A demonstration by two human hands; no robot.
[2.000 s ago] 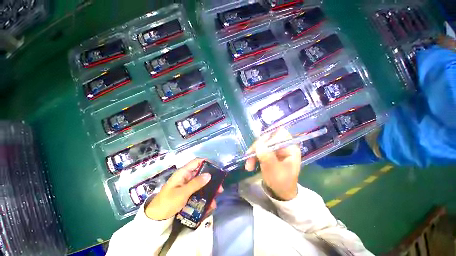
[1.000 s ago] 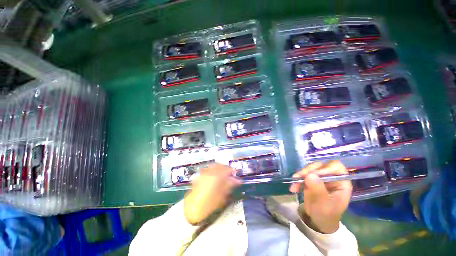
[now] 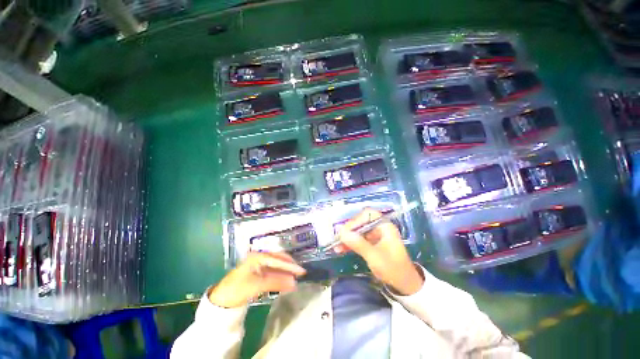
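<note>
My right hand (image 3: 379, 247) holds a thin pale stick, possibly tweezers (image 3: 363, 228), over the near end of the left clear tray (image 3: 226, 235). The stick's lower tip points left, close to the near-left phone body (image 3: 284, 240). My left hand (image 3: 261, 277) is at the tray's near edge, fingers extended to the right, with no held thing visible. Another phone body (image 3: 347, 228) lies partly hidden behind my right hand. The phones are black with red edges and silvery electronics at one end.
A second clear tray (image 3: 449, 265) of phones lies to the right. A tall stack of clear trays (image 3: 105, 210) stands at the left. Blue-sleeved arms (image 3: 607, 259) show at the right edge. A blue stool (image 3: 116, 333) is below left.
Two seconds ago my left hand held a phone body; one second ago it was over the left tray's near end. Since then it has moved left and down; my right hand has moved left with the stick.
</note>
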